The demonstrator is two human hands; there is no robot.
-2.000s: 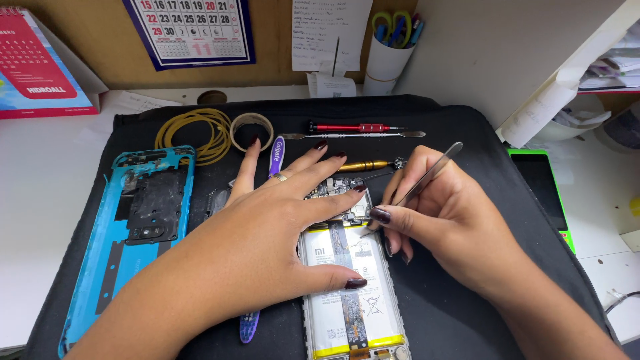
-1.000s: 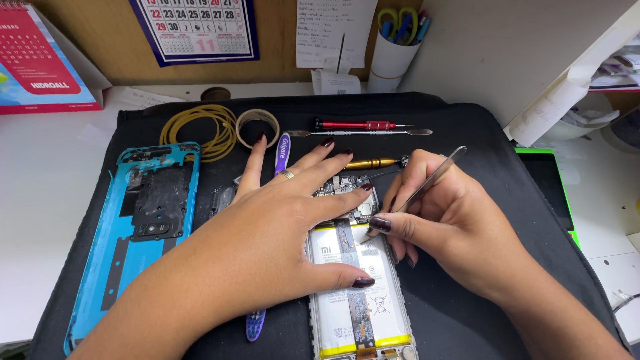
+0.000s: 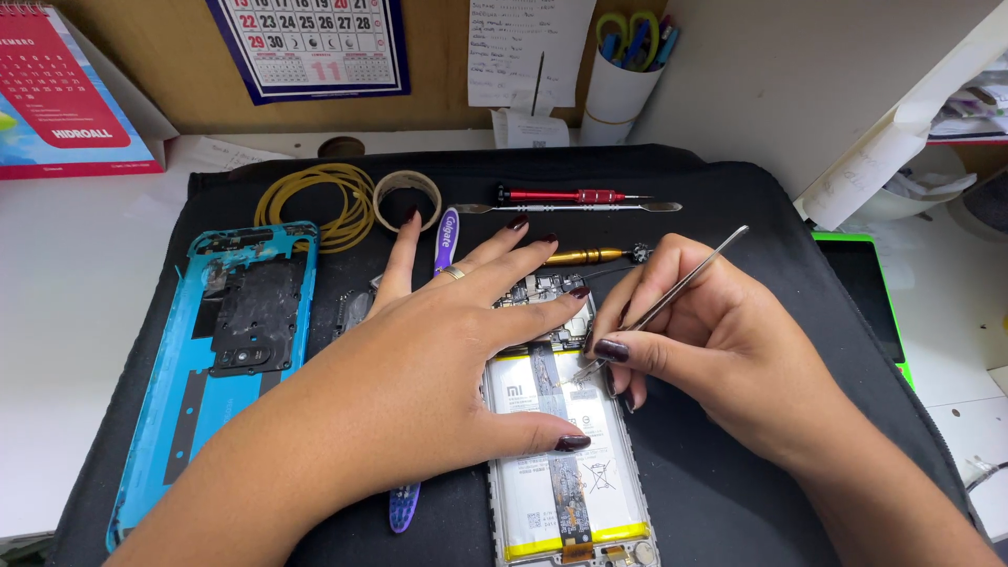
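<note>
An opened smartphone [image 3: 638, 516] lies on a black mat, its circuit board [image 3: 543, 290] and white Xiaomi battery [image 3: 524, 472] exposed. A dark flex cable [image 3: 564, 480] runs lengthwise over the battery. My left hand [image 3: 441, 354] rests spread across the phone, index finger on the board and thumb on the battery. My right hand [image 3: 693, 339] holds metal tweezers [image 3: 685, 283], tips down at the flex cable near the battery's upper end. A purple Colgate toothbrush [image 3: 446, 240] lies partly under my left hand. What the left palm covers is hidden.
On the mat [image 3: 756, 472] lie a blue back cover [image 3: 165, 370], rubber bands [image 3: 315, 197], a tape roll [image 3: 407, 185], a red screwdriver [image 3: 575, 195], a metal spudger [image 3: 551, 208] and a gold screwdriver [image 3: 587, 257]. A green-edged device [image 3: 862, 291] sits right, a pen cup [image 3: 618, 98] behind.
The tweezers' tips have shifted down from near the battery's top edge onto the flex cable area. My left hand stays spread over the phone.
</note>
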